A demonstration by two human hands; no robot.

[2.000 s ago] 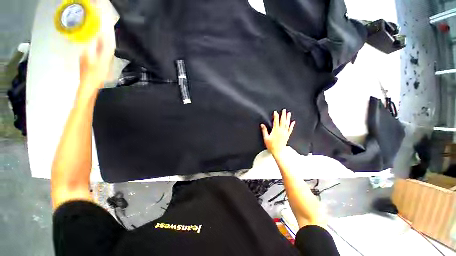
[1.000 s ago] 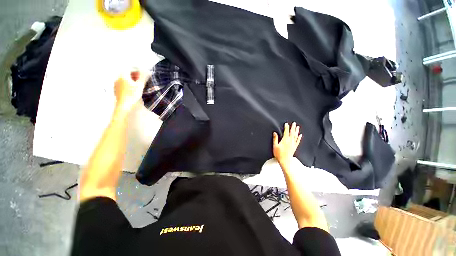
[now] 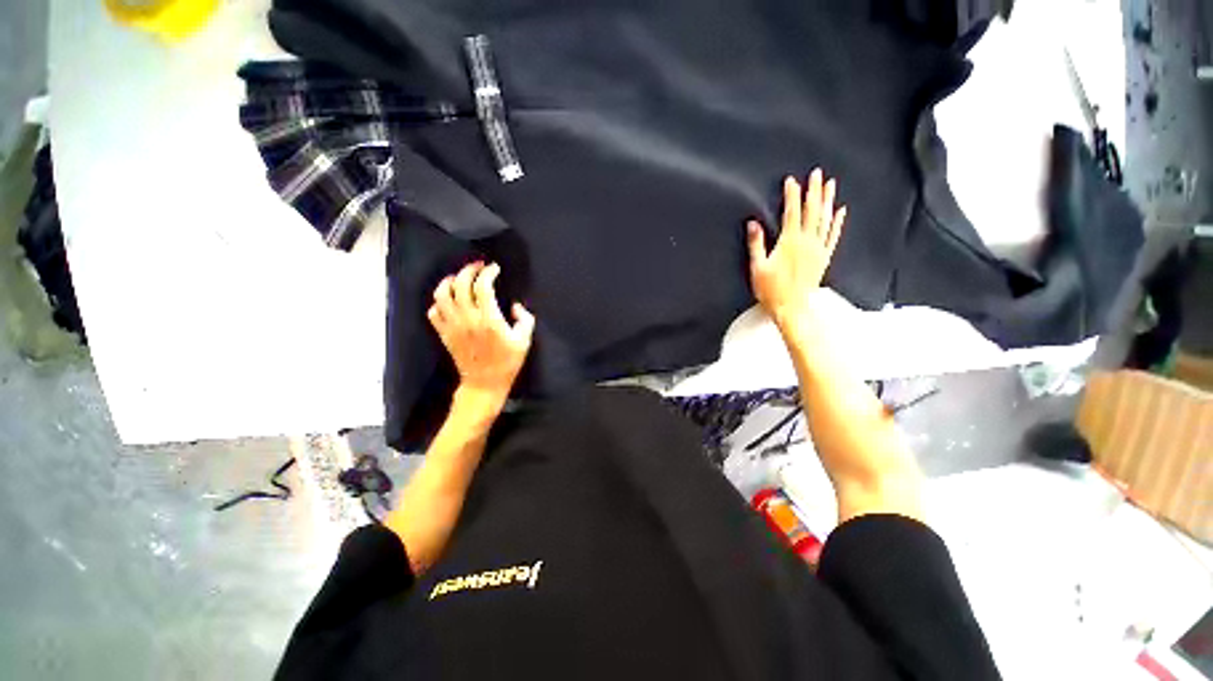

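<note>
The dark garment body (image 3: 665, 173) lies spread over the white table (image 3: 200, 306). Its left part is folded over near the table's front edge. Dark plaid cloth (image 3: 326, 146) with white lines sticks out flat at its left side. A narrow strip with grey-white ends (image 3: 492, 113) lies on the body to the right of the plaid. My left hand (image 3: 479, 326) rests on the folded dark cloth with its fingers curled; whether it pinches the cloth cannot be told. My right hand (image 3: 798, 253) lies flat on the garment with fingers spread, holding nothing.
Shears (image 3: 1097, 127) lie on the table at the far right, beside a dark cloth part. A yellow tape roll (image 3: 162, 13) is cut off at the top left. Black scraps (image 3: 366, 476) lie on the floor. A striped box (image 3: 1151, 446) and a red cylinder (image 3: 788, 523) are below the table.
My left hand has moved from the bare table at the left onto the folded dark cloth. The left panel, flat at first, is now folded over, exposing the plaid. My right hand stays flat on the garment.
</note>
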